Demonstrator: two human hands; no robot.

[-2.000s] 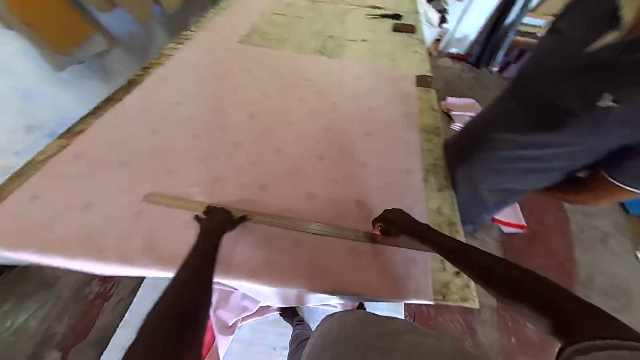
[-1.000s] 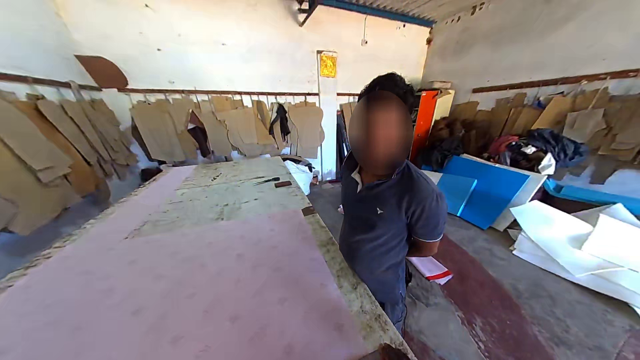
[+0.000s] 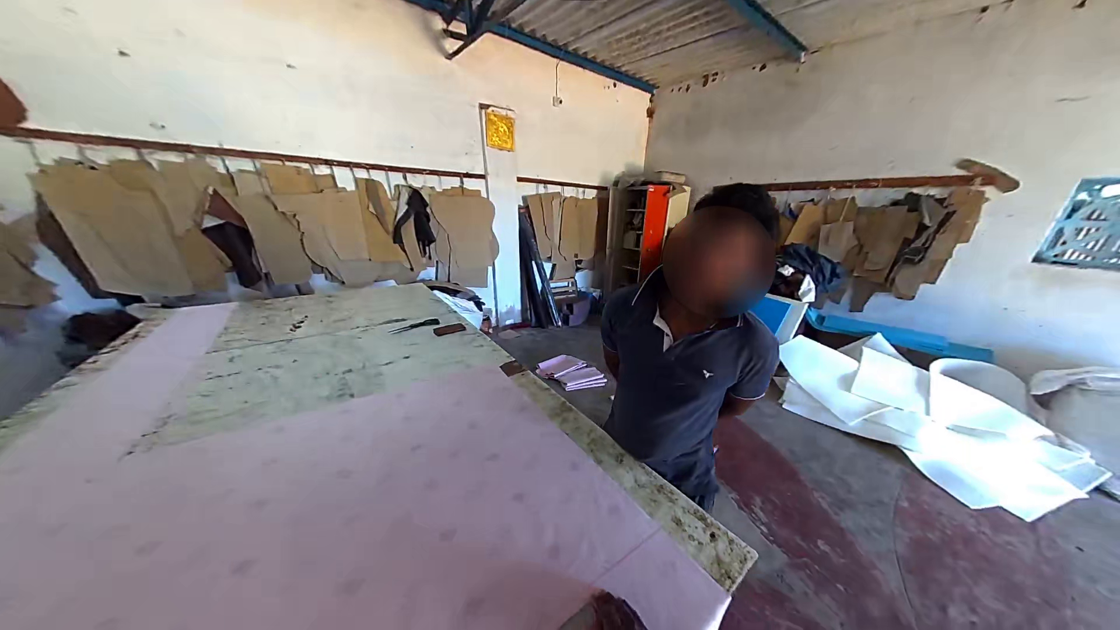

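Pale pink fabric (image 3: 394,490) with faint spots lies spread over a large worktable with a stained, worn top (image 3: 289,350). At the bottom edge of the view, a small part of my right hand (image 3: 608,612) shows over the fabric near the table's right front corner. Its fingers are mostly cut off, so what it holds cannot be told. A thin line (image 3: 630,556) runs across the fabric just above this hand. My left hand is out of view. Dark scissors (image 3: 415,325) and a small brown block (image 3: 450,330) rest toward the table's far end.
A person in a dark polo shirt (image 3: 682,376) stands close to the table's right edge (image 3: 647,481), arms behind the back. Folded pink pieces (image 3: 570,371) and white sheets (image 3: 936,411) lie on the floor. Brown patterns (image 3: 332,227) hang along the walls.
The view has swung up from the table to the room. Two seconds ago both hands were on a long ruler across the fabric; now the ruler and my left hand are out of view.
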